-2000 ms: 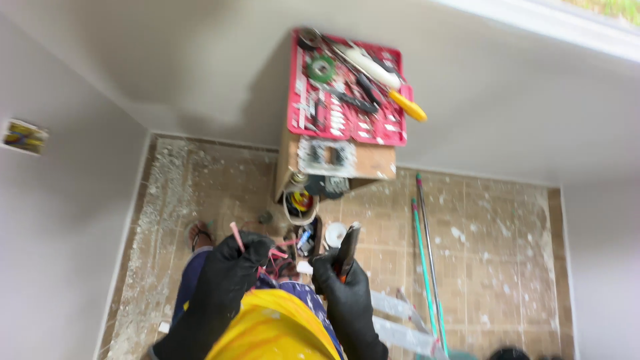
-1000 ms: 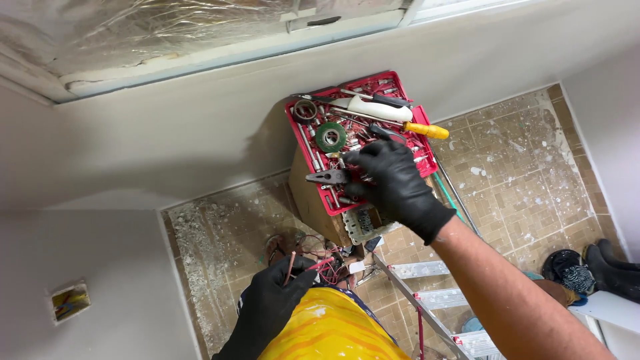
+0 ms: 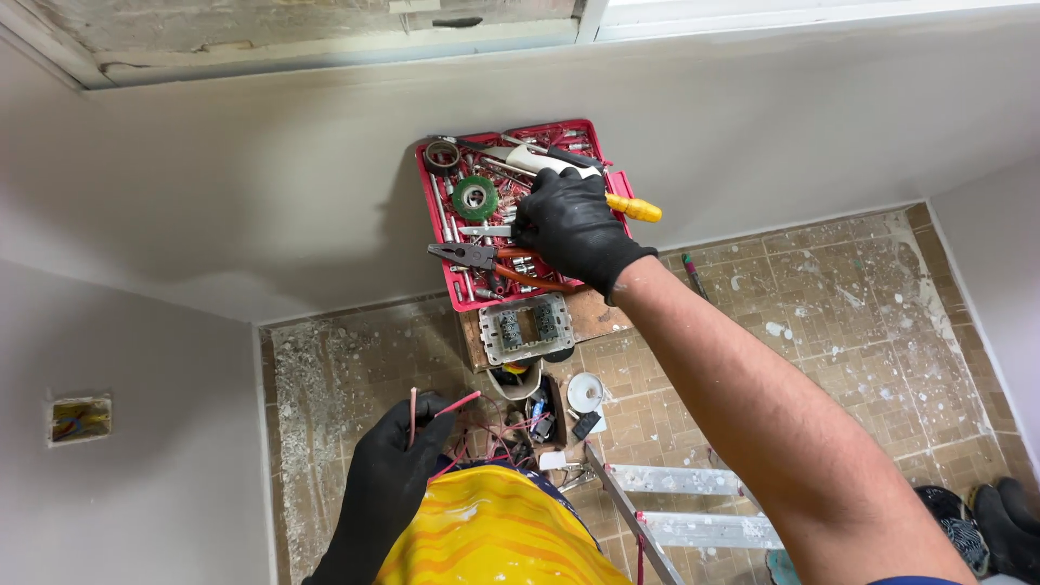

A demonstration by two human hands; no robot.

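In a black glove, my left hand (image 3: 406, 447) holds wires (image 3: 459, 403), one pinkish-red and one pale, whose ends stick up from the fingers. My right hand (image 3: 565, 223), also gloved, reaches over a red tool case (image 3: 459, 302); its fingers are around something with a pale blade (image 3: 486, 231), perhaps a knife, its handle hidden. Combination pliers (image 3: 475, 256) with orange handles lie on the case just below that hand. Near them are a roll of green tape (image 3: 475, 197), a roll of dark tape (image 3: 441, 156), a white-handled tool (image 3: 540, 161) and a yellow handle (image 3: 635, 207).
A wooden box (image 3: 597, 313) carries the case and a socket frame (image 3: 524, 327). Below stand a small bin (image 3: 516, 382) and a box of parts (image 3: 550, 418). An aluminium ladder (image 3: 691, 479) is at lower right. A wall box with wires (image 3: 80, 421) is at left; black boots (image 3: 1003, 520) at far right.
Two seconds ago my right hand held the pliers low, near my left hand. It has moved up to the tool case, and the pliers now lie there. My left hand still holds wire.
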